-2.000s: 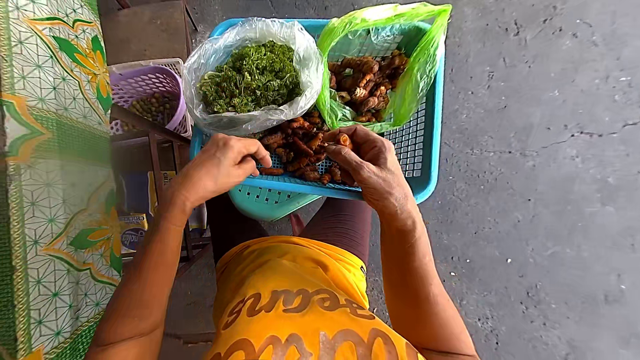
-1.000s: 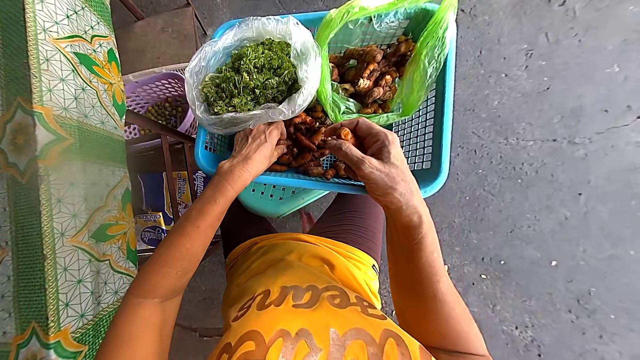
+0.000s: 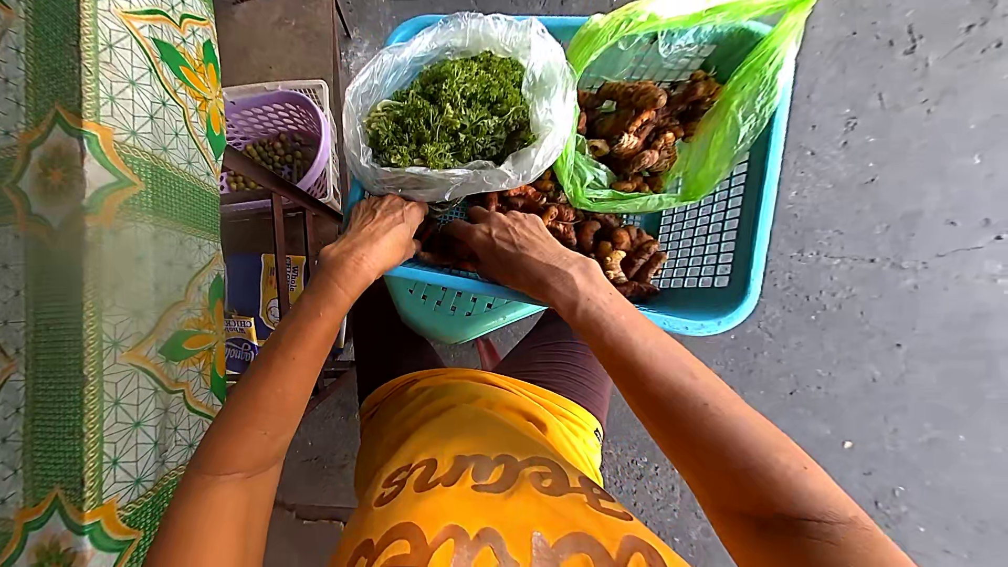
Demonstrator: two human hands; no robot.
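A blue plastic basket (image 3: 720, 315) holds loose brown-orange rhizomes, seemingly turmeric (image 3: 630, 256), along its near side. At its back left, a clear plastic bag (image 3: 457, 185) is filled with curly green leaves (image 3: 453, 110). Beside that, a light green plastic bag (image 3: 732, 157) lies around more rhizomes (image 3: 638, 118). My left hand (image 3: 382, 232) is at the basket's near left corner, just below the clear bag; its fingertips are partly hidden. My right hand (image 3: 512, 244) reaches left over the loose rhizomes, fingers bent down among them. Whether either hand grips a piece cannot be seen.
Under the basket is a green plastic surface with slots (image 3: 457, 311). At the left stand a purple basket (image 3: 319, 134) of small round green fruits, a brown metal frame (image 3: 279, 236) and printed packaging (image 3: 244, 276). A patterned tablecloth (image 3: 150, 315) covers the far left; grey concrete floor (image 3: 882, 276) lies right.
My right hand has moved left across the loose rhizomes, toward my left hand. The orange-ended piece seen at its fingertips earlier no longer shows there.
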